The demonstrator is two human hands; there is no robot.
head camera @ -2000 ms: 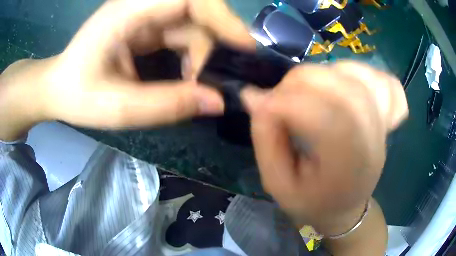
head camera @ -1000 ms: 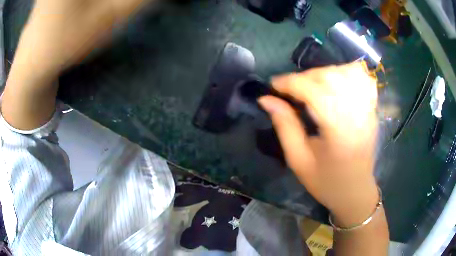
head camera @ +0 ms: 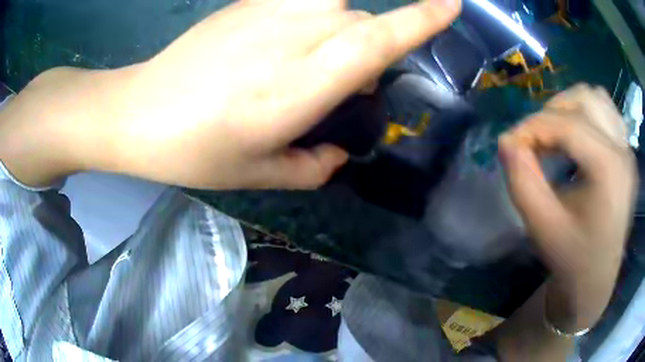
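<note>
My left hand (head camera: pixel 262 92) reaches across from the left, index finger stretched out, with its thumb and fingers around a dark module (head camera: pixel 350 127). An orange flex tail (head camera: pixel 404 131) shows beside the module; the hand hides much of it. My right hand (head camera: pixel 573 162) is at the right, blurred, thumb and fingertips pinched together. A cloudy, see-through film (head camera: pixel 470 205) hangs blurred at the right fingertips, between the hands. The black shape below the module is too blurred to tell.
Glossy black display modules (head camera: pixel 460 56) with orange tails lie at the upper right. A white scrap (head camera: pixel 631 113) is at the right edge. A yellow labelled packet (head camera: pixel 468 325) shows below the edge of the dark-green table (head camera: pixel 297 223).
My left hand has come back in from the upper left and now holds a dark module. My right hand has moved right, away from the dark pieces, with the blurred film beside it.
</note>
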